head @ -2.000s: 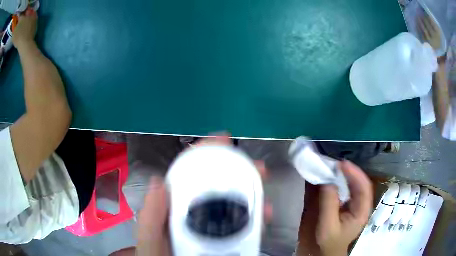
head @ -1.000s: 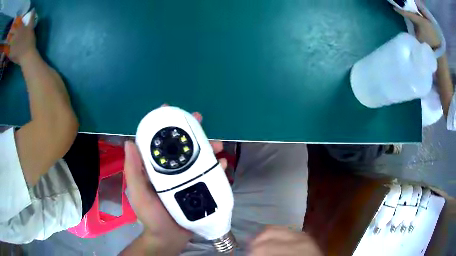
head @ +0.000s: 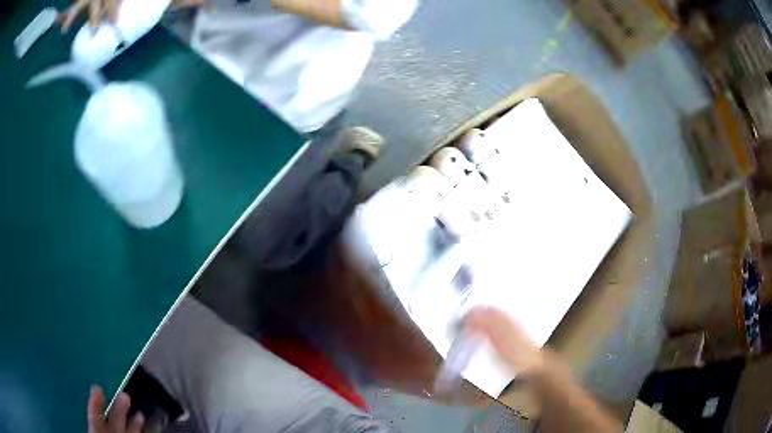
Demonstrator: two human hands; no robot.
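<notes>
The carton (head: pixel 584 279) stands open at the right, with a flat white layer sheet (head: pixel 550 186) in it and several bulb cameras (head: pixel 449 161) in a row along its left side. My right hand (head: pixel 504 338) is blurred over the near part of the carton. It holds a blurred white bulb camera (head: pixel 394 241) by its narrow end, the rounded end pointing up-left over the carton's left side. A white wiping cloth (head: pixel 460 355) hangs at my right fingers. My left hand (head: pixel 116 414) is at the table's edge at the bottom left, cut off, fingers apart, nothing seen in it.
The green table (head: pixel 51 279) fills the left, with a translucent wash bottle (head: pixel 127 152) on it. Another person's hands hold a white camera (head: pixel 118 34) at the top left. A red stool (head: pixel 317 368) shows below the table. Brown boxes (head: pixel 711 254) stand at the far right.
The view has swung right to the carton. The camera that lay in my left hand is gone from it, and my right hand has a camera at the carton. My left hand is now at the table edge.
</notes>
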